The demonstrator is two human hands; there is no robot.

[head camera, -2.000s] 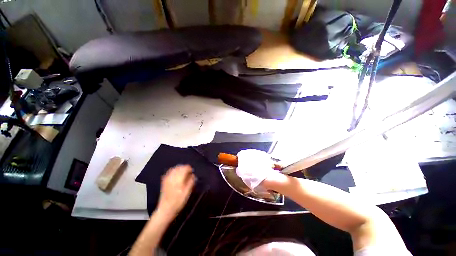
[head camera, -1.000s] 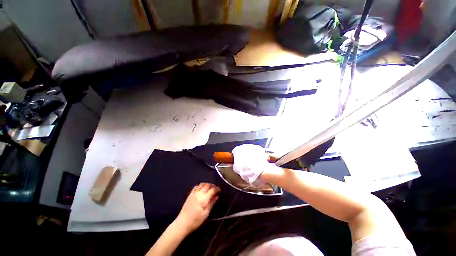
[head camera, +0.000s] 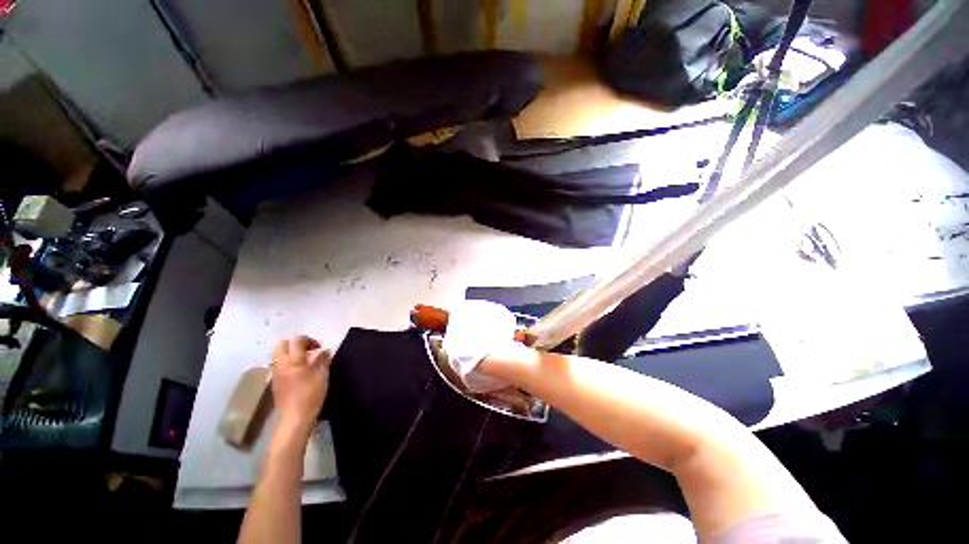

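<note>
A long black cloth (head camera: 374, 388) lies along the table's front edge. My right hand (head camera: 483, 345), in a white glove or wrap, grips the orange-brown handle of the steam iron (head camera: 521, 402). The iron stands on the cloth, its pointed end to the left. Its sole is hidden. My bare left hand (head camera: 301, 377) is at the cloth's left edge, fingers curled. I cannot tell if it pinches the edge. A tan block (head camera: 245, 410) lies just left of this hand, partly behind it.
A whitish hose (head camera: 733, 207) slants from the iron to the upper right. Dark cloth (head camera: 499, 197) lies at the table's far side, before a long padded form (head camera: 319, 115). Black-handled scissors (head camera: 818, 244) lie at right. Dark cords hang at upper right. A cluttered side table stands at left.
My left hand has moved left, off the middle of the cloth to its left edge beside the block. The iron has moved left along the cloth, still in my right hand.
</note>
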